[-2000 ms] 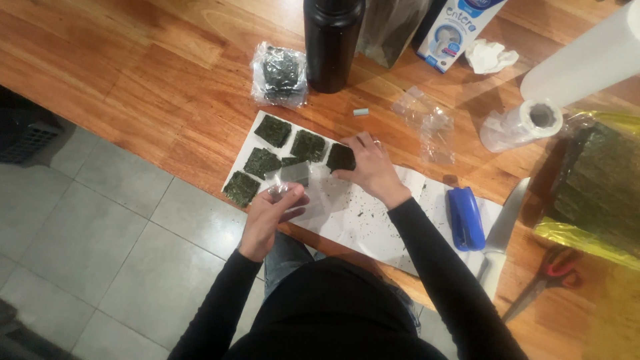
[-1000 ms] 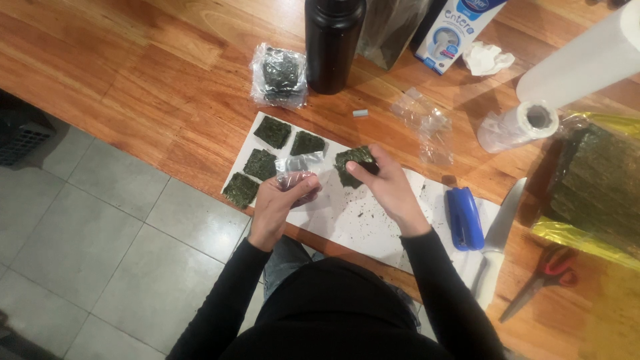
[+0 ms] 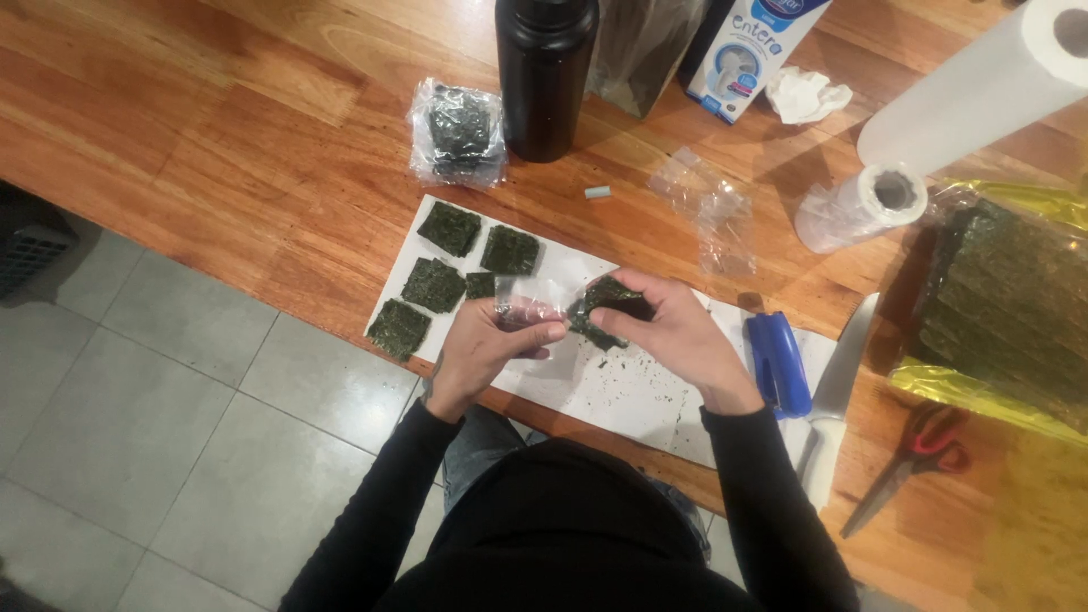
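Note:
My left hand (image 3: pixel 497 344) holds a small clear plastic bag (image 3: pixel 531 302) between thumb and fingers. Close on its right, my right hand (image 3: pixel 671 327) grips a stack of dark green nori squares (image 3: pixel 605 336) near the bag's edge; whether they touch is hard to tell. Several more nori stacks (image 3: pixel 448 228) lie on the left end of a long white paper (image 3: pixel 629 391), one partly hidden behind the bag. Nori crumbs are scattered over the paper. Bagged nori (image 3: pixel 459 132) is piled beyond it, beside a black bottle (image 3: pixel 546 81).
A blue stapler (image 3: pixel 778 364), a knife (image 3: pixel 841 382) and red-handled scissors (image 3: pixel 914 463) lie at the right. Nori sheets in a yellow wrapper (image 3: pixel 1011 314), a plastic roll (image 3: pixel 863 208), a paper roll (image 3: pixel 969 85), a carton (image 3: pixel 752 55) and empty clear bags (image 3: pixel 710 212) are farther out.
Two seconds ago my right hand was down at a nori stack in the upper row; now it holds a stack lifted beside the bag. My left hand still holds the bag.

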